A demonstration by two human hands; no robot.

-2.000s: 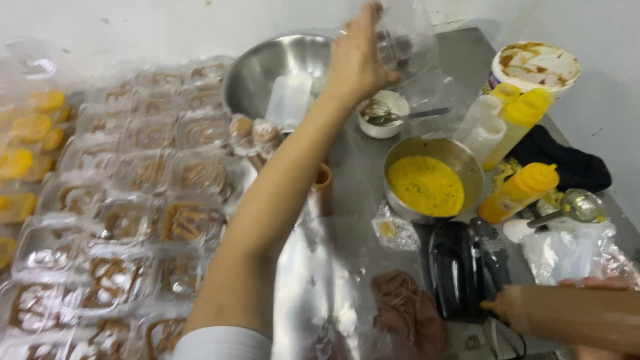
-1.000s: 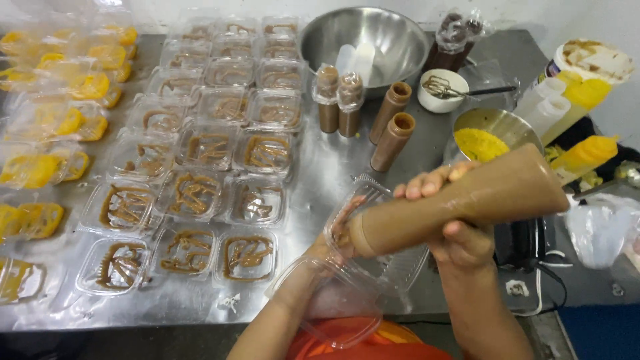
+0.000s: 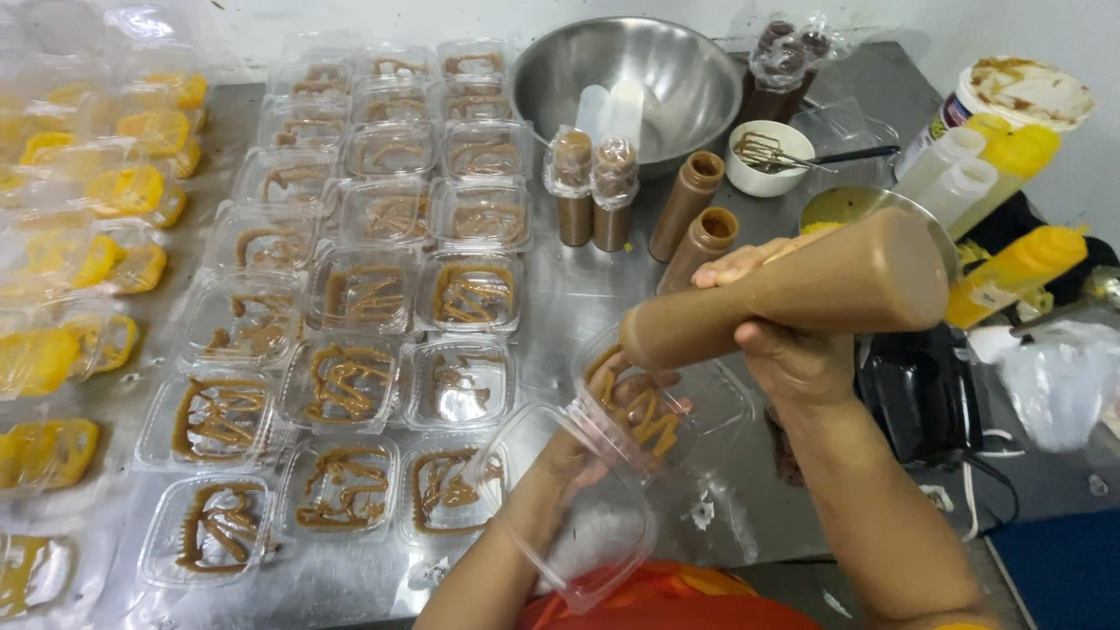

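My right hand [image 3: 787,341] grips a large squeeze bottle of brown sauce [image 3: 787,293], tilted with its mouth end down to the left. That end is over an open clear plastic clamshell container [image 3: 700,411], whose lid hangs toward me. Brown zigzag lines of sauce show in the container. My left hand [image 3: 604,407] holds the container from beneath, its fingers seen through the clear plastic. To the left stand rows of similar containers [image 3: 363,284] with brown sauce in them. Two uncovered brown bottles [image 3: 687,206] stand just behind the held bottle.
A steel bowl [image 3: 682,79] stands at the back, with two film-wrapped bottles [image 3: 595,188] before it. A white bowl [image 3: 770,179] holds a whisk. Containers with yellow contents [image 3: 131,188] fill the far left. A yellow squeeze bottle [image 3: 1015,276] and a black appliance [image 3: 919,394] are at the right.
Two seconds ago one arm reached over to the back of the table. One second ago both hands were at the container with the bottle; now more sauce lines show in it.
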